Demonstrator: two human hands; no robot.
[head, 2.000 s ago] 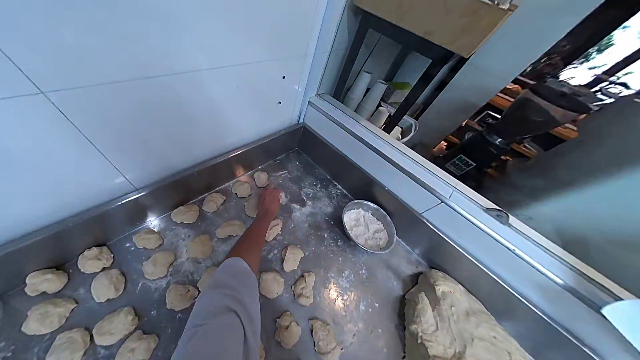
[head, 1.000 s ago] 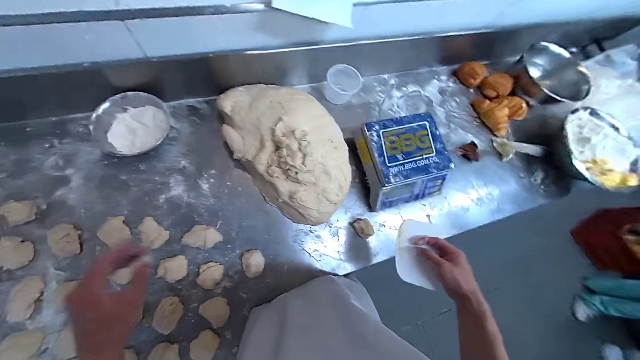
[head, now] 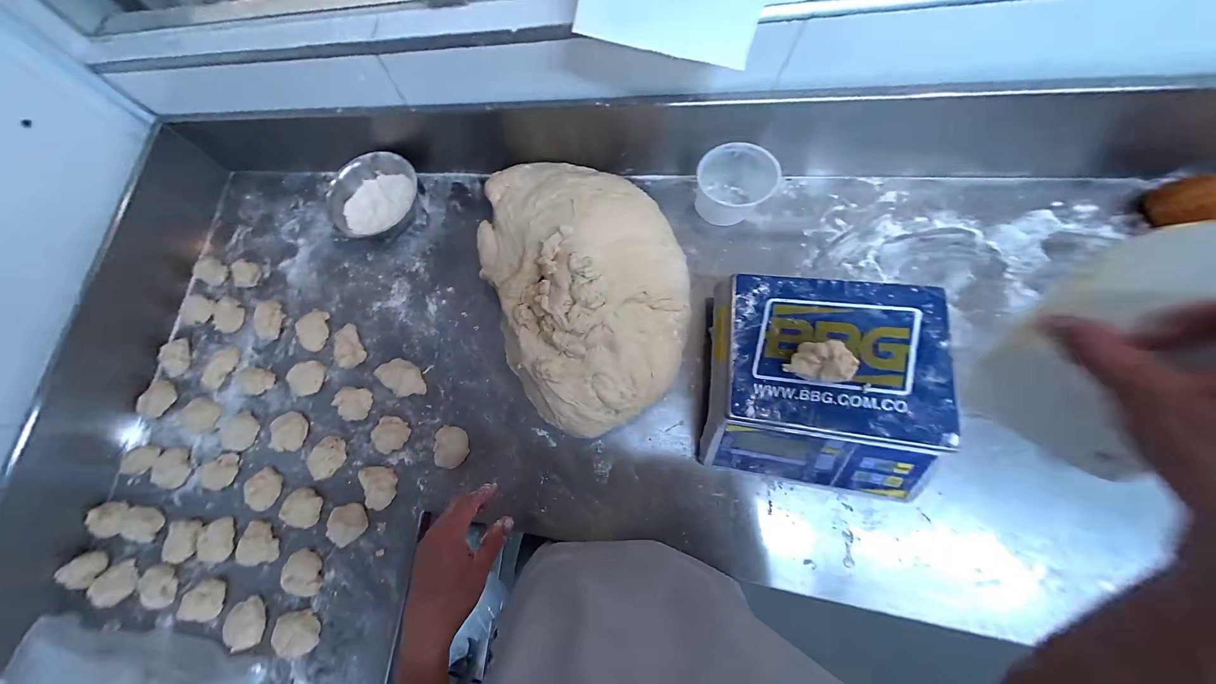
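A large mound of dough (head: pixel 594 304) lies on the steel worktop. To its right, a blue digital scale (head: pixel 841 380) bears a small lump of dough (head: pixel 823 362). My right hand (head: pixel 1154 380), blurred at the right edge, holds a whitish plastic dough scraper (head: pixel 1054 380) beside the scale. My left hand (head: pixel 456 570) is at the worktop's front edge, below the mound, with thumb and fingers apart and nothing between them. Several rows of small dough pieces (head: pixel 288 431) cover the left part of the worktop, and one round piece (head: pixel 451 446) lies just above my left hand.
A bowl of flour (head: pixel 378 199) stands near the back wall, left of the mound. Behind the scale is a clear plastic cup (head: pixel 733 185). A browned bread piece (head: pixel 1178 199) shows at the right edge. Clear plastic (head: pixel 133 655) lies at the lower left corner.
A small dough lump now lies on the scale, whose top was bare one second ago. My left hand has moved away from the dough rows to the front edge. The view has shifted.
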